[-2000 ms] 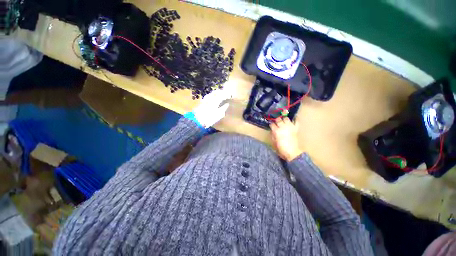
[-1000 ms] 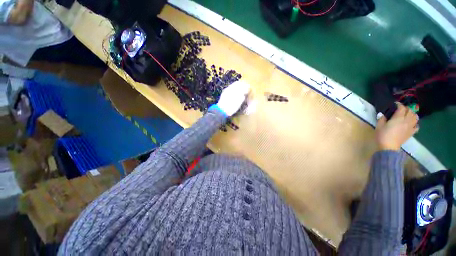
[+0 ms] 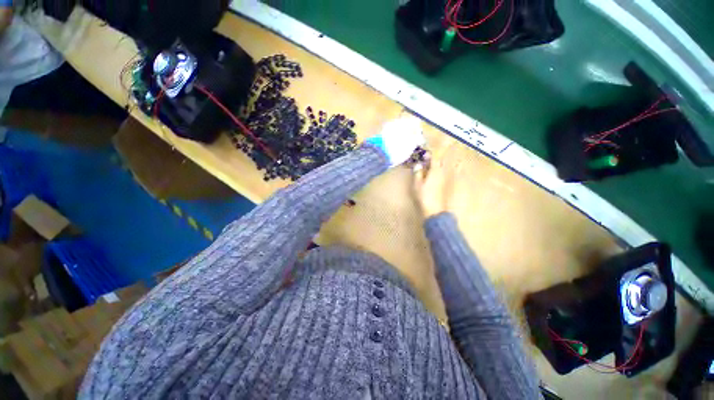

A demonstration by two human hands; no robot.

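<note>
My left hand (image 3: 402, 142), in a white glove with a light blue cuff, is over the middle of the bench, right of the pile. My bare right hand (image 3: 423, 173) is close beside it. A small dark strip of parts (image 3: 420, 155) is between the fingertips of both hands. Which hand grips it is hard to tell, though the right fingertips touch it. A loose pile of small black parts (image 3: 293, 133) lies on the tan bench to the left. One tiny dark piece (image 3: 351, 203) lies apart near the bench's front edge.
Open black speaker units with red wires stand on the bench at left (image 3: 205, 98) and lower right (image 3: 595, 312). Two more lie on the green conveyor, at the top (image 3: 477, 35) and right (image 3: 614, 144). Boxes and blue crates (image 3: 86, 266) are on the floor. A person's sleeve (image 3: 27, 58) shows top left.
The unit in front of me has left the bench and a unit lies on the conveyor. My right hand has come back from the conveyor to my left hand, which has moved right from the pile.
</note>
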